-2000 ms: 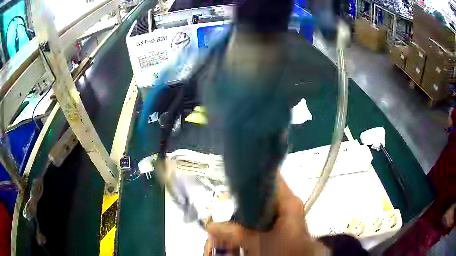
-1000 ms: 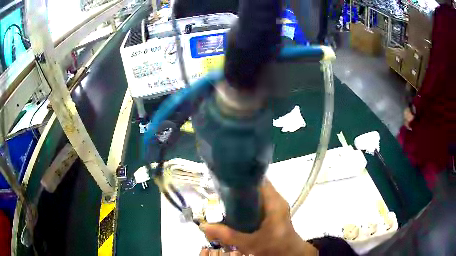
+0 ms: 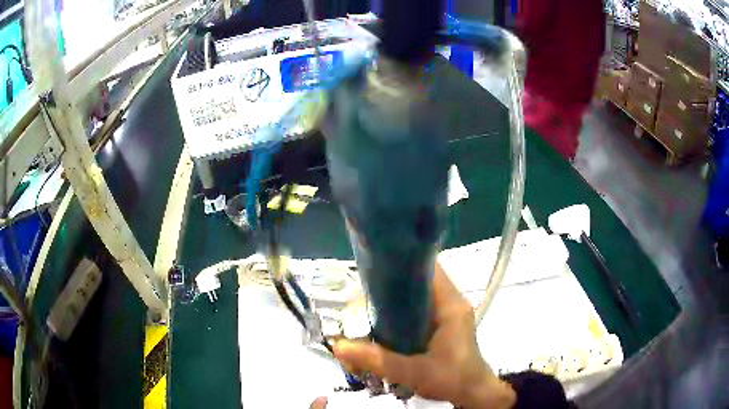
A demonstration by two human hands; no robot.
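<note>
A thick teal power screwdriver [image 3: 392,184] stands upright in the middle, blurred. My right hand [image 3: 436,351] is closed around its lower body. The driver's lower end and tip are mostly hidden by the hand. Of my left hand [image 3: 320,403] only a fingertip shows at the bottom edge, beside a white part [image 3: 364,399]. A bundled cream cord [image 3: 320,275] lies behind the driver, its plug [image 3: 209,281] off the pad's left side. One power strip [image 3: 575,359] lies at the right with round sockets; another cream bar [image 3: 503,264] lies behind it.
A white mallet [image 3: 570,221] lies at right. A white box unit [image 3: 248,96] stands behind, with yellow pieces [image 3: 294,197] before it. A clear hose [image 3: 515,176] loops right of the driver. A strip [image 3: 74,298] lies on the left conveyor. A person in red [image 3: 559,64] stands beyond the bench.
The view has shifted, and the driver remains upright in my right hand. The person in red has moved from the right side to behind the bench. The strip on the conveyor has moved nearer.
</note>
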